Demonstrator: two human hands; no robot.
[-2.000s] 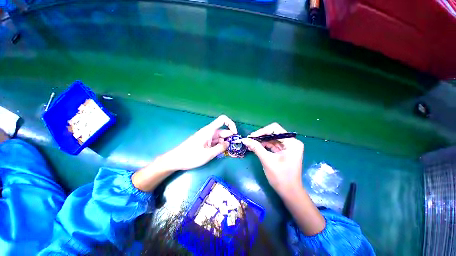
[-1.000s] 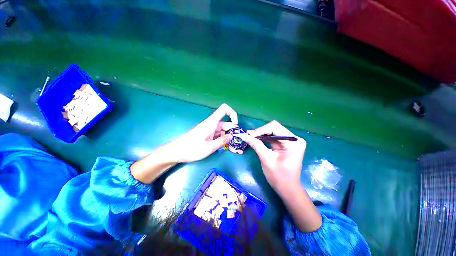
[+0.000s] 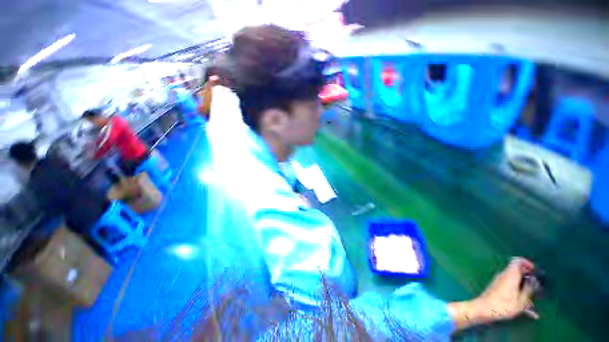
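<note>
My left hand (image 3: pixel 506 297) reaches in at the lower right, blurred. Its fingers are closed on a small dark round electronic unit (image 3: pixel 533 280), held above the green surface. My right hand is out of the picture, and no tweezers show. A blue parts bin (image 3: pixel 422 270) with pale little pads (image 3: pixel 394 254) in it sits on the green surface to the left of my left hand.
A person (image 3: pixel 294 227) in a light-blue smock sits close on my left, beside a white sheet (image 3: pixel 316 182). The green conveyor belt (image 3: pixel 434 220) runs beyond the bin. Blue plastic stools (image 3: pixel 447 100) stand past it. Cardboard boxes (image 3: pixel 73 264) and more people are far left.
The view has swung up and left to the neighbouring person and the room. My left hand now shows at the lower right with the unit. My right hand and the nearer bin have left the picture.
</note>
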